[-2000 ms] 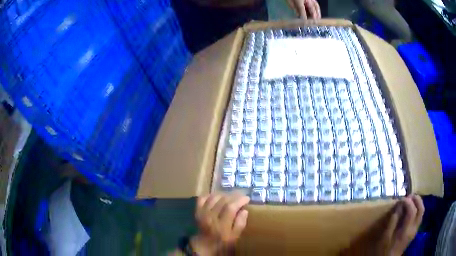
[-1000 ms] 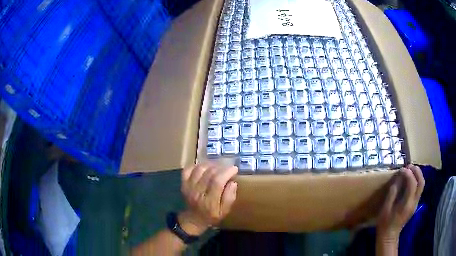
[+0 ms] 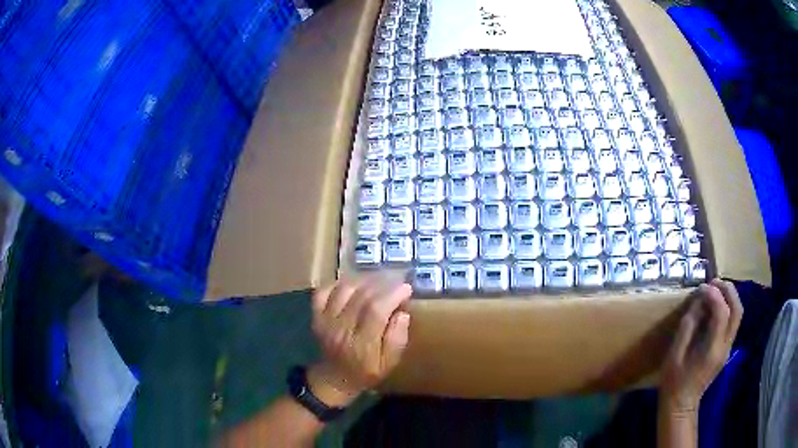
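A large open brown carton [image 3: 525, 346] is tilted up toward me, packed with dense rows of small silvery-white units [image 3: 494, 214]. A white count slip [image 3: 534, 31] with handwriting lies on the units at the far side, cut off by the top edge. My left hand [image 3: 363, 332] grips the carton's near left corner, fingers over the rim, where the front row has a gap beside it. My right hand [image 3: 703, 341] grips the near right corner. The left flap [image 3: 276, 166] and right flap [image 3: 709, 149] are folded out.
Bright blue ribbed plastic crates [image 3: 114, 114] stand close at the left. Blue stools [image 3: 763, 188] are at the right. A white sheet-like thing [image 3: 98, 363] is at lower left, and a pale striped item [image 3: 780, 376] at the lower right edge. Green floor shows below left.
The carton and both gripping hands appear higher in the frame than two seconds ago. The other person's hand at the far rim is out of view. The writing on the slip has become visible.
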